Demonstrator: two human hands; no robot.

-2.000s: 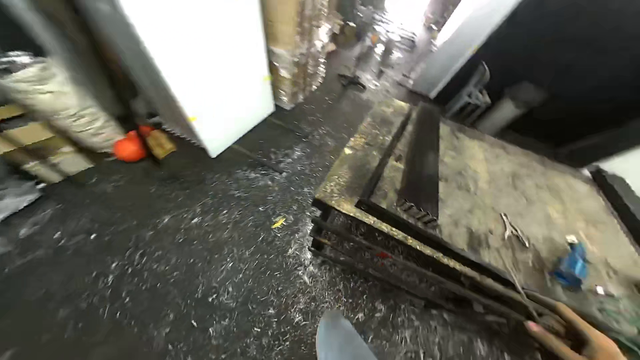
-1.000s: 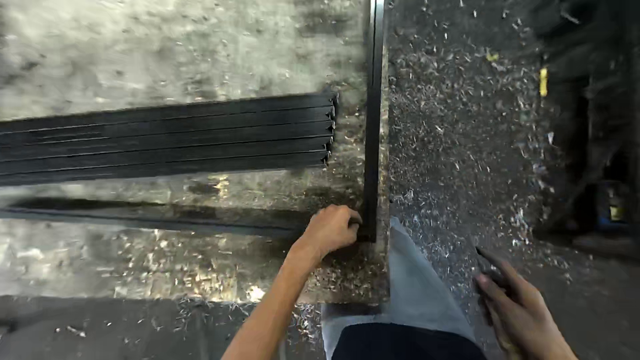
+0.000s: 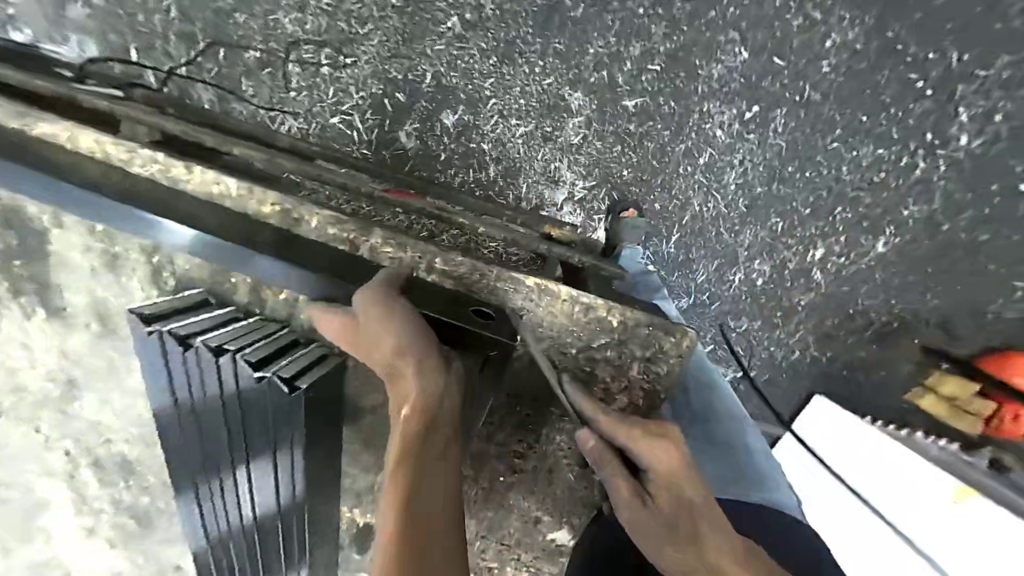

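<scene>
A long dark metal profile (image 3: 240, 240) lies along the edge of the worktable (image 3: 608, 332), a round hole near its end. My left hand (image 3: 392, 328) grips this profile a little short of that end, thumb spread to the left. In my right hand (image 3: 648, 472) is a slim metal hand tool (image 3: 548, 368), perhaps a file; its tip touches or nearly touches the profile's end corner. Several dark metal profiles (image 3: 240, 432) lie side by side on the table, left of my left forearm. Beneath my hands another dark piece shows partly, mostly hidden.
Metal shavings cover the dark floor (image 3: 800, 160) beyond the table. Below the tabletop runs a ledge (image 3: 448, 232) littered with shavings. A thin black cable (image 3: 200, 72) lies at upper left. At lower right are a white panel (image 3: 896, 488) and an orange-red object (image 3: 1000, 372).
The view has turned strongly. My right hand, apart from the table one second ago, is now at the profile's end with the tool. My left hand still holds a profile at the table edge.
</scene>
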